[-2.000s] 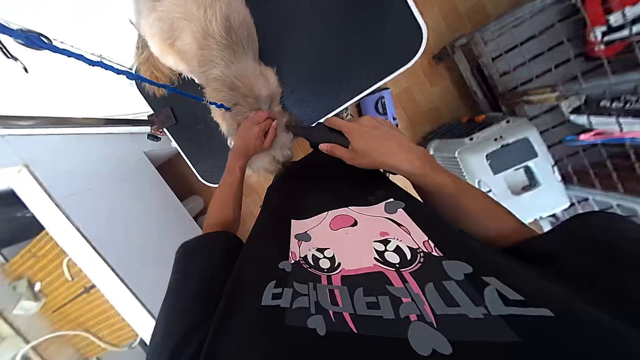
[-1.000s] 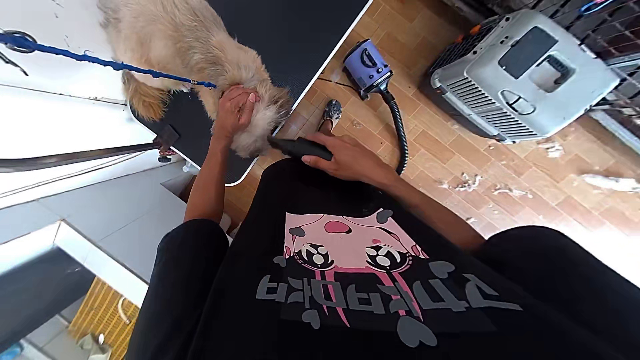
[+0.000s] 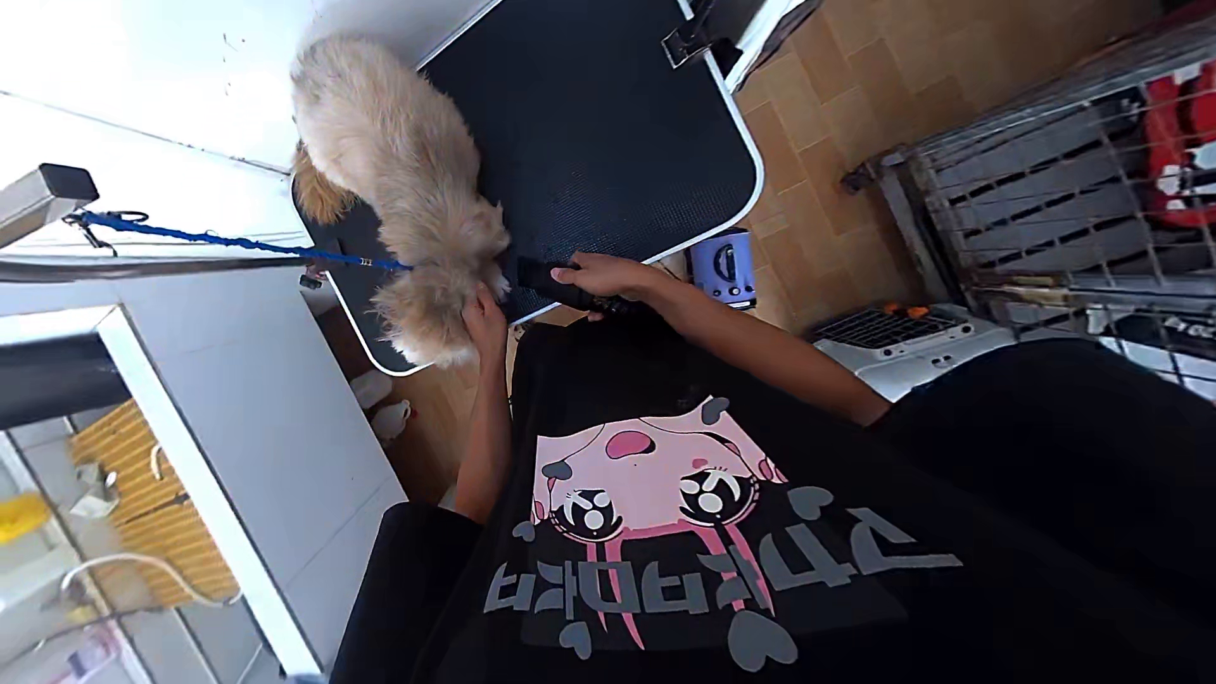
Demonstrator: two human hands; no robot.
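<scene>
A cream and tan long-haired dog [image 3: 408, 161] stands on a black grooming table [image 3: 608, 123] with a pale rim. A blue cord [image 3: 237, 243] runs from a metal arm to the dog's neck. My left hand [image 3: 485, 323] lies against the side of the dog's head, its fingertips partly hidden in fur. In my right hand [image 3: 613, 277] is a black dryer nozzle [image 3: 556, 283], pointed at the dog's neck and chest from close by. Part of its hose is hidden under my hand and shirt.
A purple pet dryer [image 3: 722, 269] is on the tiled floor beyond the table rim. To the right are a wire cage [image 3: 1035, 180] and a grey pet carrier [image 3: 902, 342]. A white-framed opening [image 3: 204, 475] in a tiled wall is at the left, with a clamp [image 3: 686, 43] on the table's far edge.
The dog's head has turned, and its face now points away from the nozzle. My left hand has shifted to the side of the head nearer the nozzle. The view has swung noticeably.
</scene>
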